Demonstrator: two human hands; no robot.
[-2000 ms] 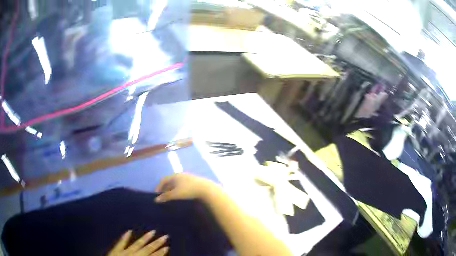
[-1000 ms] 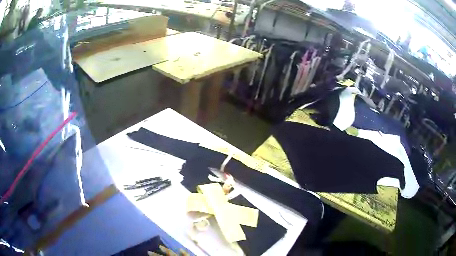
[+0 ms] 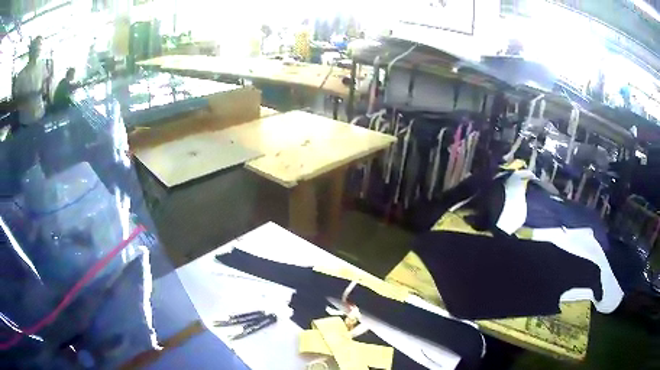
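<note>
Neither of my hands shows in the picture. The raised clear plastic template with a pink line fills the left side, and brown tape runs at its lower edge. On the white worktable lie several slim black thread snips, a long dark cloth strip and crossed pale-yellow pieces. A small pale ring shows beside them, cut by the bottom edge. A large black panel lies on the worn yellow side table.
A wooden table with a grey-topped board stands ahead. Racks of hanging dark work stand behind it at centre right. White and navy cloth lies around the black panel. People show faintly at the far left.
Over two seconds the view has swung right, then tilted up. The template has shifted left in the picture. My hands and the dark cloth under them have left the picture.
</note>
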